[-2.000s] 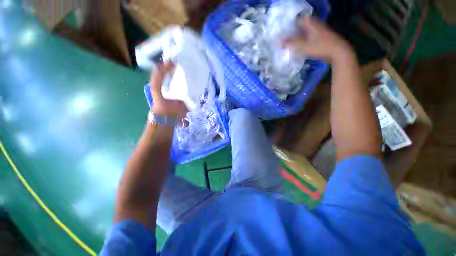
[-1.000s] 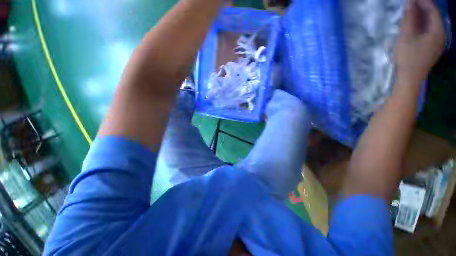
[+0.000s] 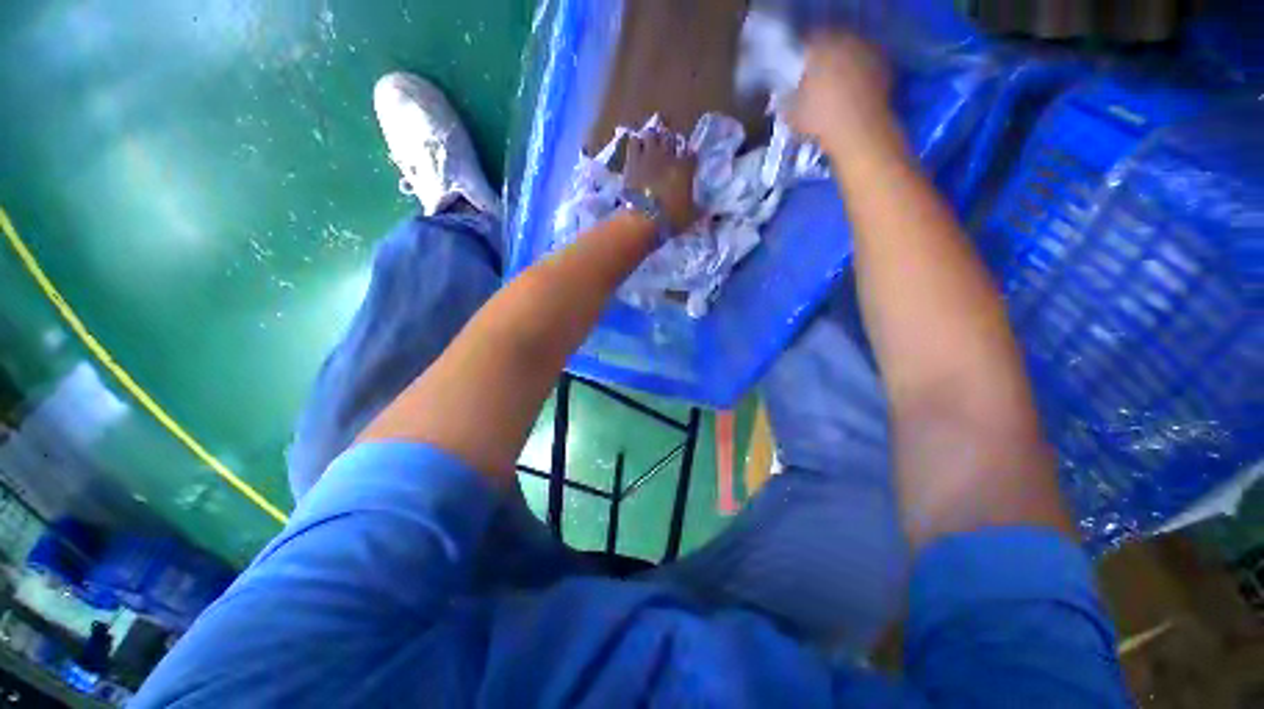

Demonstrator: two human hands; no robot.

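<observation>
White strips (image 3: 714,256) lie in a loose heap in the near part of the small blue crate (image 3: 645,346), which stands between the knees. A bare brown bottom shows behind them. My left hand (image 3: 659,177) is down on the heap, fingers spread among the strips; whether it grips any is hidden. My right hand (image 3: 839,90) is blurred above the crate's right side. White strips show at its fingers and hang below it, and it seems closed on them.
The large blue crate (image 3: 1130,236) with slotted sides and shiny film lies tilted at the right. A black metal stand (image 3: 617,485) is under the small crate. My white shoe (image 3: 433,146) is on the green floor at the left. Brown cardboard (image 3: 1171,609) is at lower right.
My left hand has come down onto the strips in the small crate. My right hand has moved left from the large crate to the small one. The large crate now shows its slotted side.
</observation>
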